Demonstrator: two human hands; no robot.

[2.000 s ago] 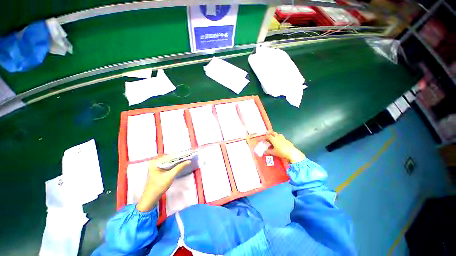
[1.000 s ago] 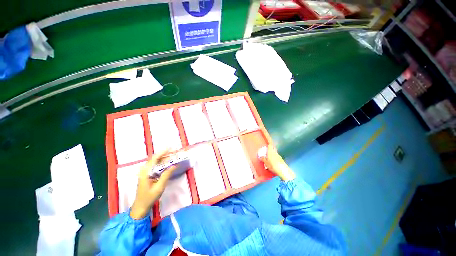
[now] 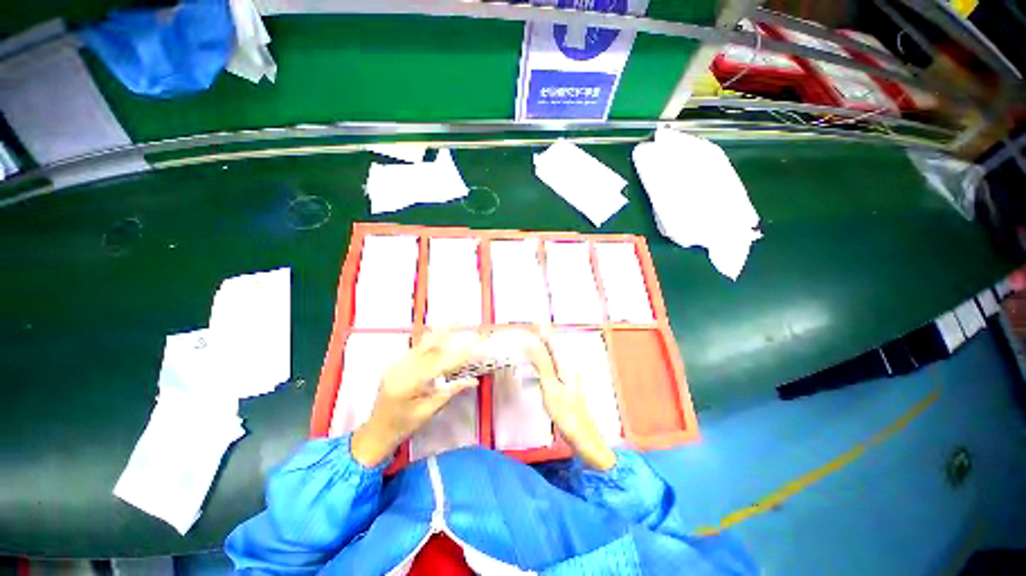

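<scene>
A red-orange tray (image 3: 677,388) lies in front of me. White rectangles (image 3: 515,281) fill its slots, except the near right slot, which is bare red. My left hand (image 3: 419,388) grips a thin phone-sized item (image 3: 482,367), seen edge-on above the tray's near row, likely a smartphone. My right hand (image 3: 563,394) is at the item's right end, its fingers over the top. A pale patch between the hands is too blurred to name.
White sleeves (image 3: 253,332) lie left of the tray. Loose white pieces (image 3: 579,181) and a larger white bundle (image 3: 695,194) lie beyond it on the green bench (image 3: 810,270). A green partition (image 3: 371,79) with metal rails stands behind.
My right hand has left the near right slot and moved left to the item in my left hand. The tiny white pieces have gone from that slot. The view has turned left.
</scene>
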